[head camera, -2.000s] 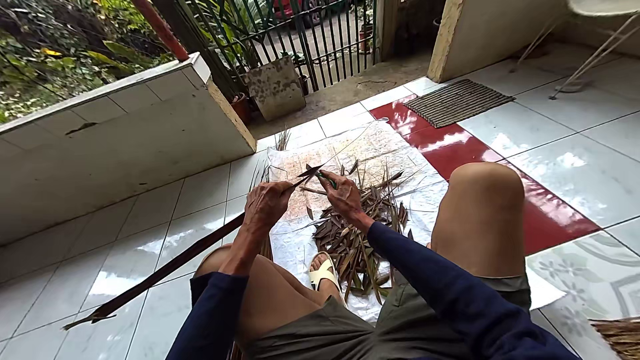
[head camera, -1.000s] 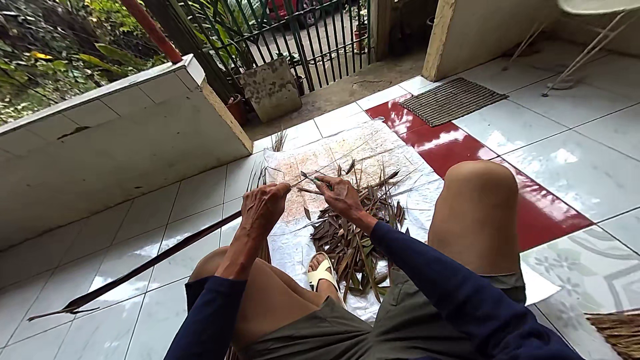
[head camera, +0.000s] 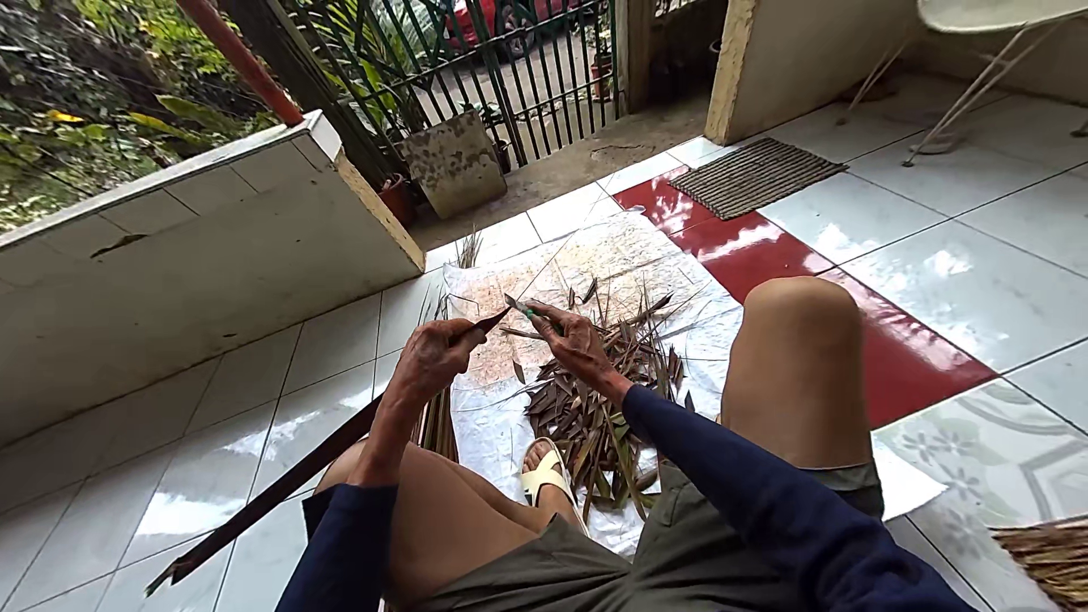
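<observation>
My left hand (head camera: 438, 353) grips a long dark brown leaf strip (head camera: 276, 491), whose pointed end sticks out past my fingers toward the right; the rest trails under my forearm to the lower left. My right hand (head camera: 574, 340) is closed on a small knife (head camera: 524, 309) with a green part at the handle, its short blade close to the strip's tip. Whether blade and tip touch cannot be told. Below and right of my hands, a pile of brown leaf cuttings (head camera: 586, 408) lies on a white sheet (head camera: 489, 425) spread on the floor.
A bundle of thin dried strips (head camera: 438, 425) lies beside my left leg. My sandalled foot (head camera: 544, 476) rests at the pile's edge. A low wall (head camera: 212, 272) stands left, a metal gate (head camera: 518, 85) ahead, a woven mat (head camera: 758, 177) beyond the sheet, and a white chair (head camera: 994, 15) at upper right.
The leaf strip's trailing part has swung lower and the strip now looks broader than one second ago. Its pointed end now shows clearly beyond my left fingers.
</observation>
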